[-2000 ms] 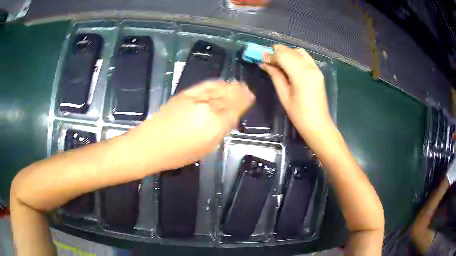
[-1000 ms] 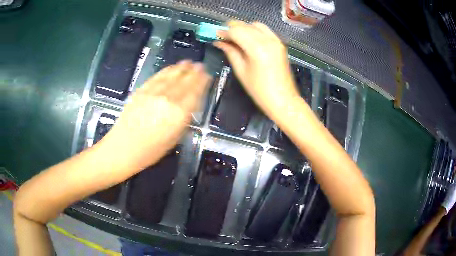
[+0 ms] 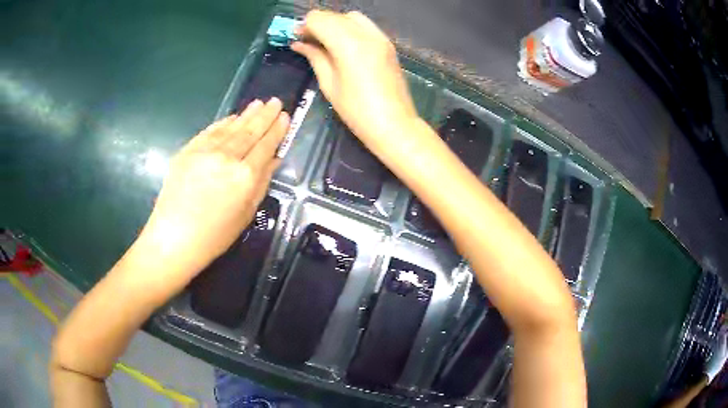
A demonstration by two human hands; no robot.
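Note:
A clear blister tray [image 3: 383, 225] holds black phone cases in two rows of pockets. My right hand [image 3: 347, 68] pinches a small light-blue pad [image 3: 282, 30] at the top end of the upper-left phone case [image 3: 278, 80]. My left hand [image 3: 219, 179] lies flat with fingers together over the lower part of that same case; nothing shows in it. A narrow white label strip [image 3: 296, 123] lies beside the case. Other cases, such as one in the lower row [image 3: 310, 295], lie in their pockets. My right forearm covers part of the tray.
The tray lies on a dark green belt [image 3: 80, 119]. A white bottle with an orange-red label [image 3: 556, 54] stands on the grey shelf [image 3: 631, 119]. Stacked packed goods [image 3: 701, 319] and part of another person's arm [image 3: 688, 396] are at the right edge.
Both hands have moved left along the upper row to the leftmost case, the right still pinching the blue pad. The view has shifted and turned; more of the bottle shows.

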